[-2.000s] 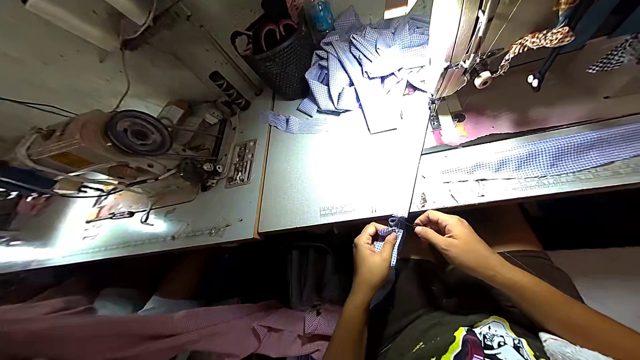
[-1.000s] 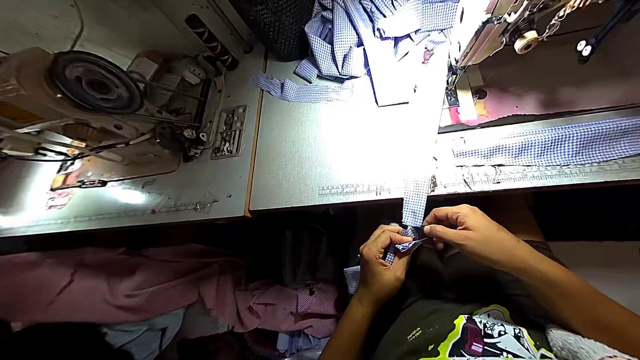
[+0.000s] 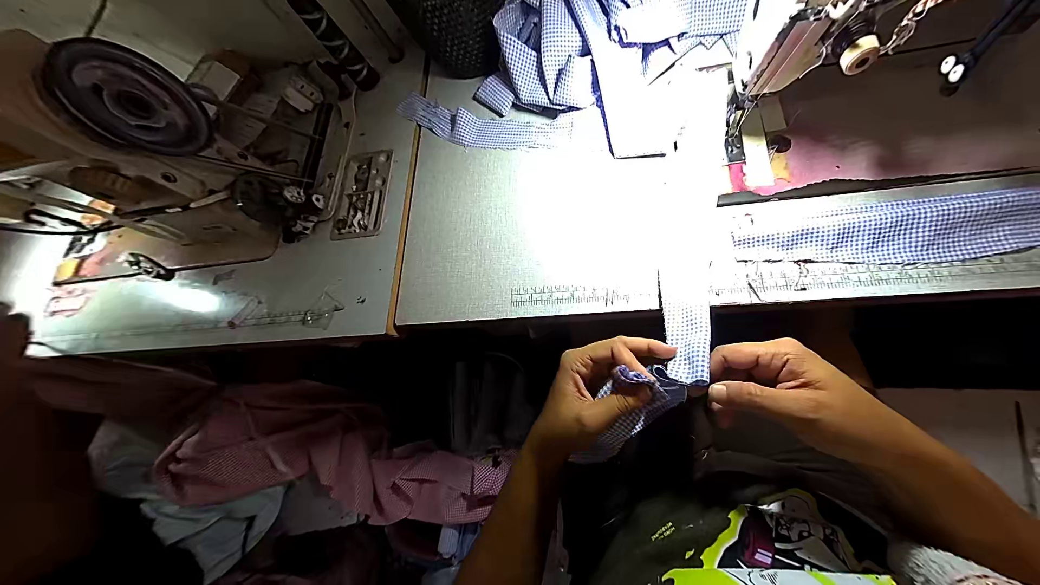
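My left hand [image 3: 597,390] pinches a bunched piece of blue-and-white checked fabric [image 3: 634,414] between thumb and fingers, just below the table's front edge. A flat strip of the same checked cloth [image 3: 687,345] runs down over that edge and meets the bunched piece. My right hand [image 3: 768,382] grips the strip's lower right corner between thumb and index finger. Another checked strip [image 3: 910,227] lies along the table at the right, and a heap of checked strips [image 3: 552,57] lies at the back. Glare washes out the upper part of the hanging strip.
A sewing machine head [image 3: 804,49] stands at the back right; another machine with a black handwheel [image 3: 130,96] is at the left. A dark woven basket [image 3: 459,36] stands behind the table [image 3: 471,244]. Pink fabric [image 3: 284,439] hangs below the left table, and an arm-like dark shape is at the far left edge.
A checked strip now hangs over the table edge at my hands; two seconds ago it was not there. My right hand has shifted to the strip's corner. The view has moved closer.
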